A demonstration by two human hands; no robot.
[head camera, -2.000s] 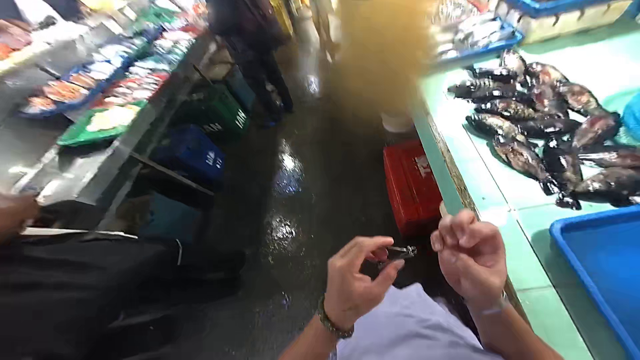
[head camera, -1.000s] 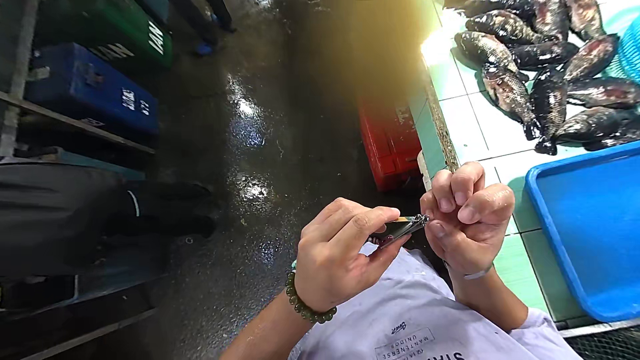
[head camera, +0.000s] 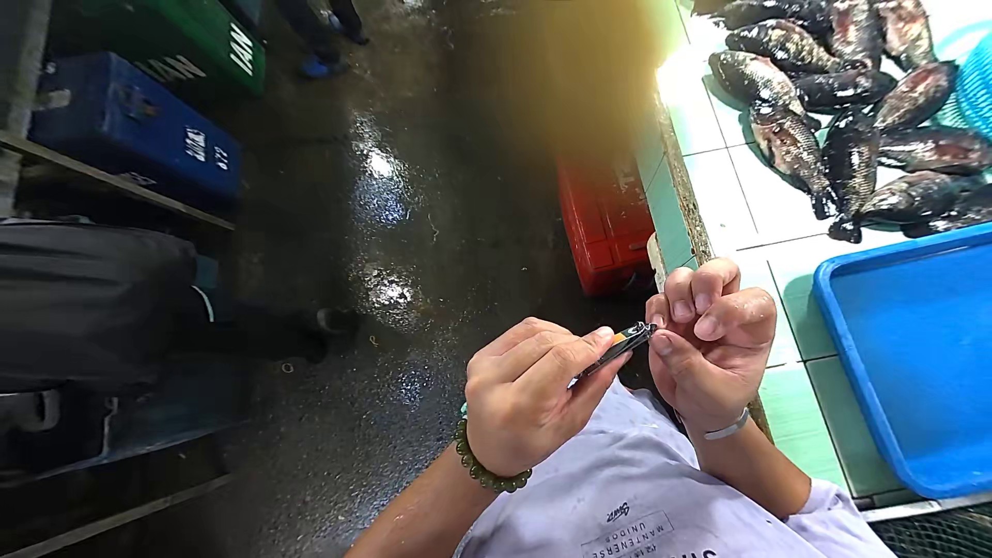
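My left hand (head camera: 535,391), with a green bead bracelet at the wrist, grips a metal nail clipper (head camera: 620,347) between thumb and fingers. The clipper's jaws point right and meet the fingertips of my right hand; which nail lies in them cannot be told. My right hand (head camera: 709,341), with a silver bangle, is turned palm up, its fingers bent and slightly apart, holding nothing. Both hands are above my light printed shirt (head camera: 620,480), beside the edge of a tiled counter (head camera: 798,434).
Several dark fish (head camera: 849,155) lie on the counter beside a blue tray (head camera: 860,364) and a turquoise mesh basket (head camera: 978,85). A red crate (head camera: 608,232) stands below. Across the wet floor (head camera: 387,256) are blue (head camera: 147,132) and green crates (head camera: 178,46), a person's legs (head camera: 310,31) and dark fabric (head camera: 85,302).
Two seconds ago the clipper was apart from my right hand; now its jaws are at that hand's fingertips. The view has tilted down and come closer.
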